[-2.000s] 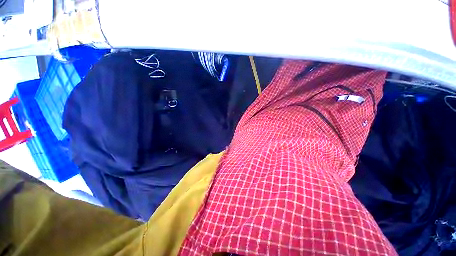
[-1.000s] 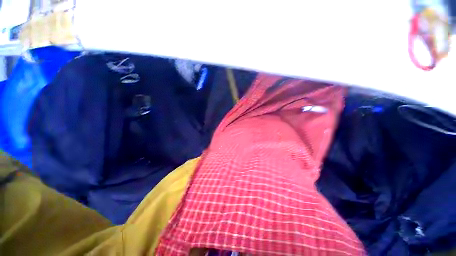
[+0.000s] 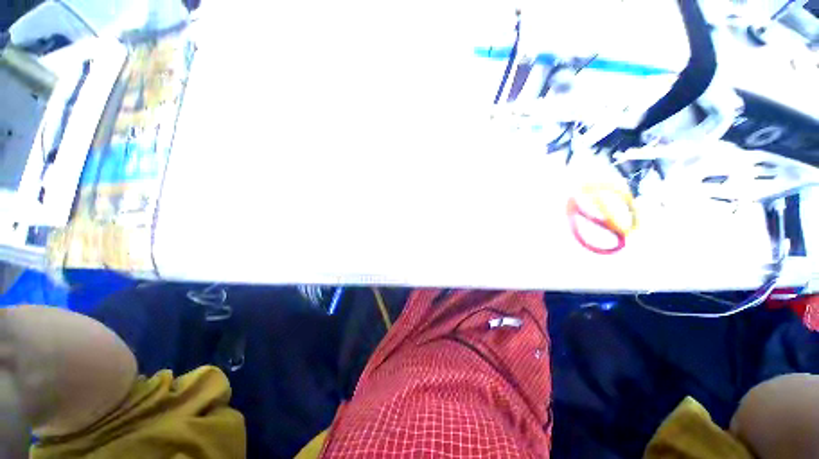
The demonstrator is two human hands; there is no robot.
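Observation:
Neither of my hands is in view. Only bare parts of my arms with mustard sleeves show at the lower left and lower right edges. Scissors with a red and a yellow-orange handle loop [image 3: 593, 244] lie on the right of the white table [image 3: 359, 161]. Their blades cannot be made out in the glare. Behind them is the white sewing machine with a blue stripe [image 3: 629, 64]; its needle area is unclear. Dark navy cloth [image 3: 278, 359] hangs below the table's front edge on both sides of my red checked apron [image 3: 440, 394].
Dark and white clutter [image 3: 629, 148] surrounds the machine base. A taped, tan-coloured strip [image 3: 112, 202] runs along the table's left side. A pale cord [image 3: 709, 312] loops below the front edge at the right. Blue plastic [image 3: 31, 294] shows at far left, something red [image 3: 804, 309] at far right.
The view has tilted up, so the tabletop, machine and scissors now show more fully. The apron and navy cloth sit lower in view. Bare parts of my arms have come in at both lower sides.

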